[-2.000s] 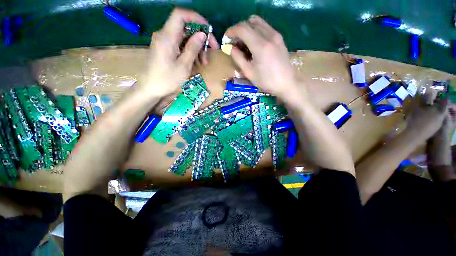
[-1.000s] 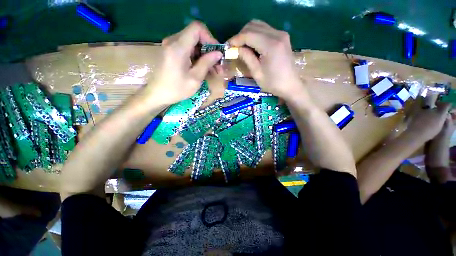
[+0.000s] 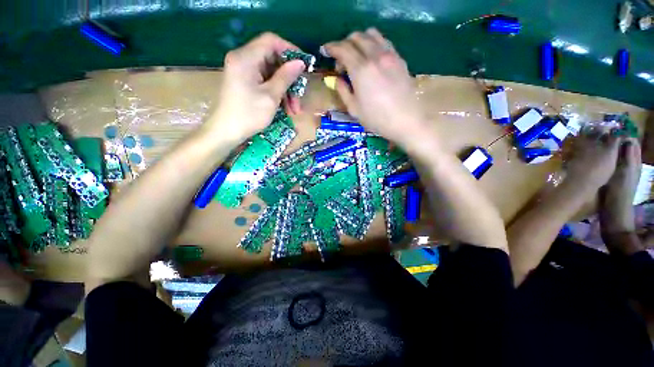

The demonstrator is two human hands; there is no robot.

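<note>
My left hand (image 3: 254, 86) is shut on a small green circuit board (image 3: 297, 57), pinched between thumb and fingers above the bench edge. My right hand (image 3: 373, 79) is just right of the board, apart from it, with thumb and index finger apart. A pale yellow cover (image 3: 330, 82) shows at its thumb tip, and a small whitish bit (image 3: 324, 51) shows at its index fingertip; whether it is held is unclear. Green panel strips (image 3: 287, 222) lie fanned on the cardboard below my hands, with blue battery packs (image 3: 337, 149) on and beside them.
A second pile of strips (image 3: 50, 186) lies at left, near dull round discs (image 3: 132, 142). Labelled blue batteries (image 3: 529, 120) lie at right. Another person's hands (image 3: 609, 165) work at the far right. Blue batteries (image 3: 102, 37) lie on the green belt (image 3: 179, 32).
My hands came together at the board, then parted again, my right hand moving slightly right and up. The batteries on the belt have shifted left.
</note>
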